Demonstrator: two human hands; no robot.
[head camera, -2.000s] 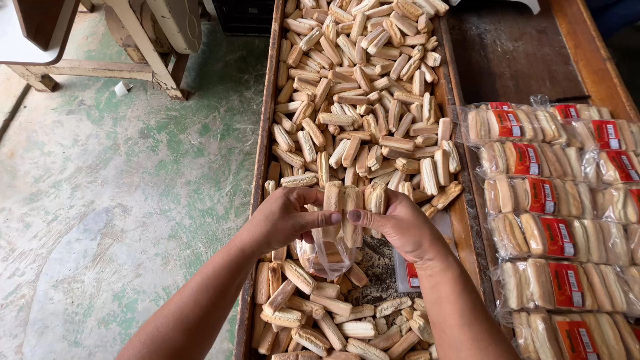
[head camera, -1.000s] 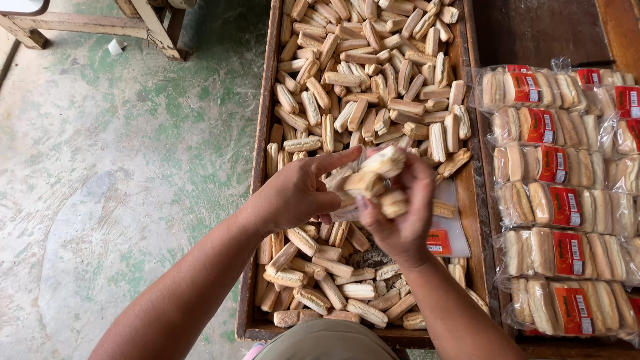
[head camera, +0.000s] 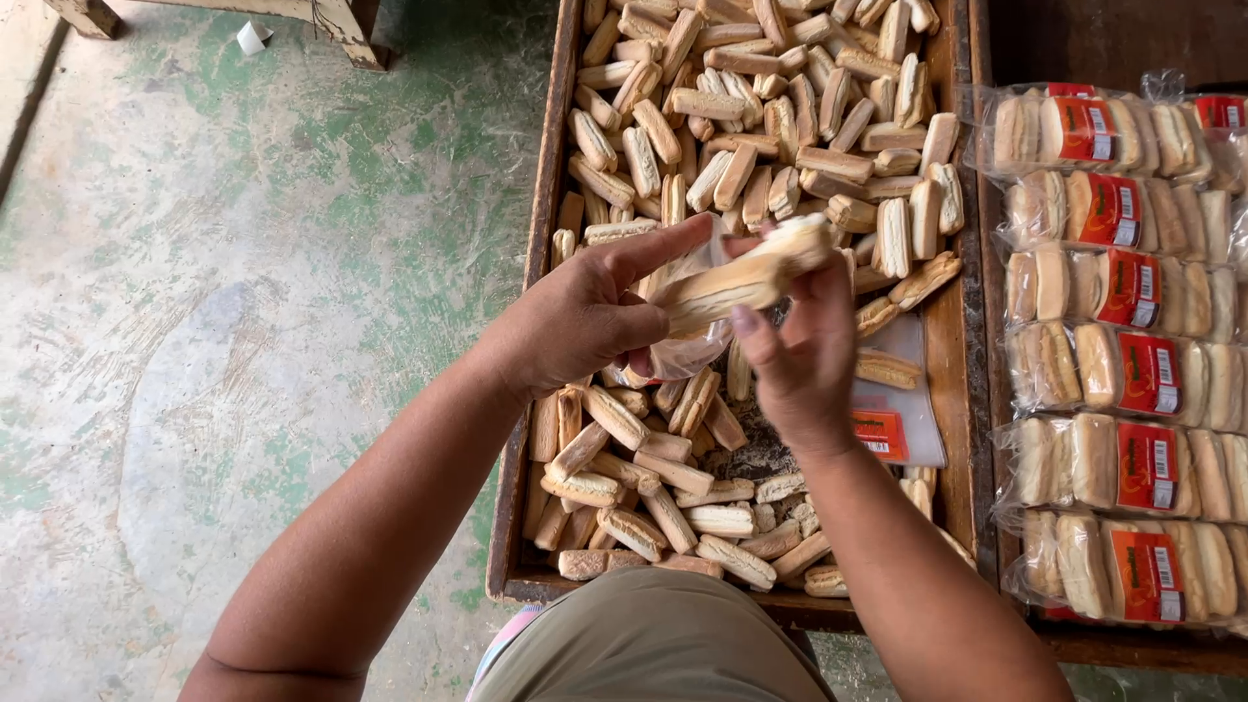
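My left hand holds a clear plastic bag at its mouth, index finger stretched out along the bag's far side. Finger-shaped biscuits lie between my hands, over the bag's opening. My right hand grips biscuits from the right, thumb below them; blur hides how many. Beneath both hands, a wooden tray holds a heap of loose biscuits. Flat clear bags with a red label lie in the tray, right of my right wrist.
Filled biscuit packs with red labels are lined up in rows on the right, beside the tray's wooden edge. Painted concrete floor runs along the left, with a white scrap and worn furniture legs at the top.
Two seconds ago both hands held biscuits in a row above the bag. My right hand has since turned with biscuits in its fingers. The view has tipped down toward my body.
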